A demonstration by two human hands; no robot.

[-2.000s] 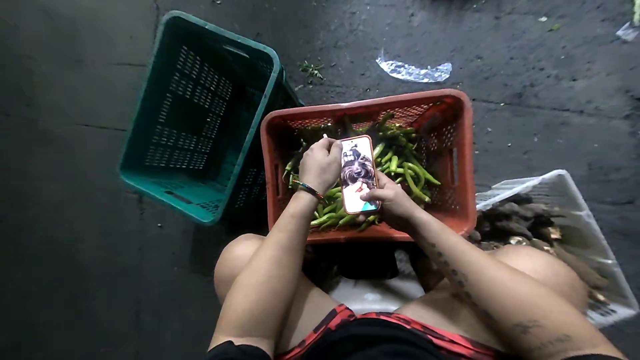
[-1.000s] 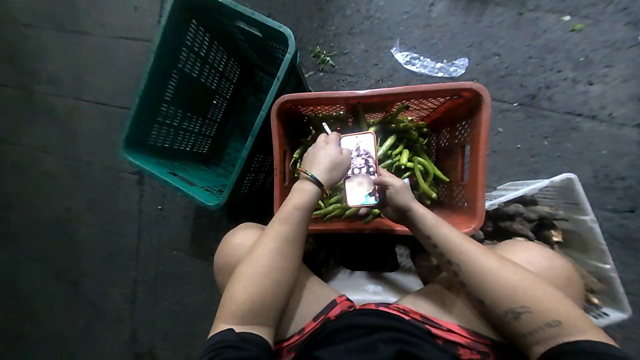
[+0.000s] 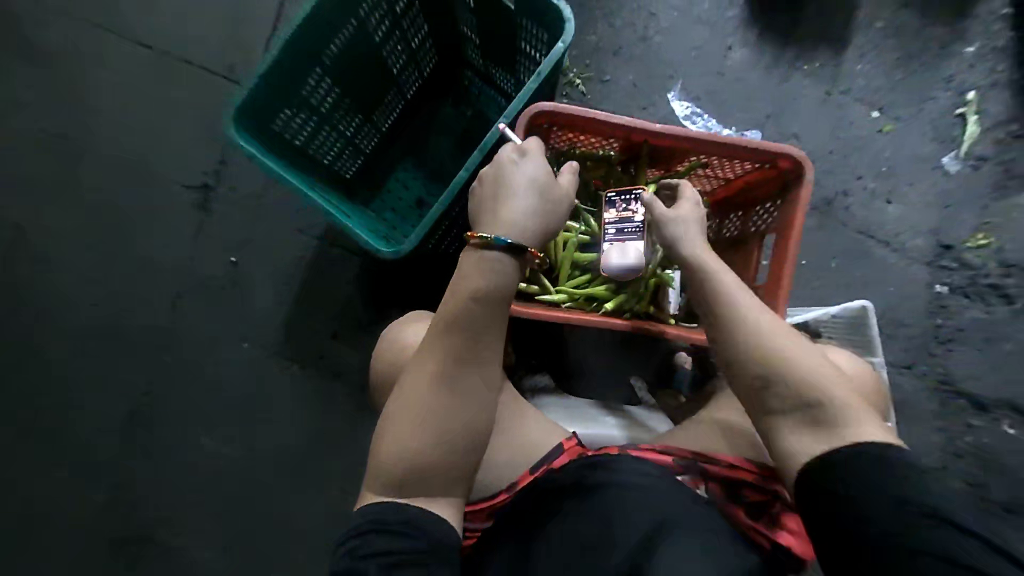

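Note:
A smartphone (image 3: pixel 623 232) with a lit screen lies over green chili peppers (image 3: pixel 576 276) in a red plastic crate (image 3: pixel 780 208). My left hand (image 3: pixel 520 192), with a beaded bracelet at its wrist, is over the crate's left side; a cigarette (image 3: pixel 510 134) sticks out from its fingers. My right hand (image 3: pixel 678 216) is at the phone's upper right corner, thumb and forefinger close together. Whether these fingers grip the phone or something beside it, I cannot tell. A small white box-like item (image 3: pixel 673 291) sits among the peppers below my right hand.
A green plastic crate (image 3: pixel 392 236) stands tilted in view at the left of the red one. Partly hidden behind my right arm is a white crate (image 3: pixel 860 320). Clear plastic scrap (image 3: pixel 704 120) and plant bits (image 3: pixel 970 124) lie on the dark floor.
My hands have moved apart; the left one has come away from the phone. The phone was held over the crate before. My right hand has shifted from its lower right side to its top corner.

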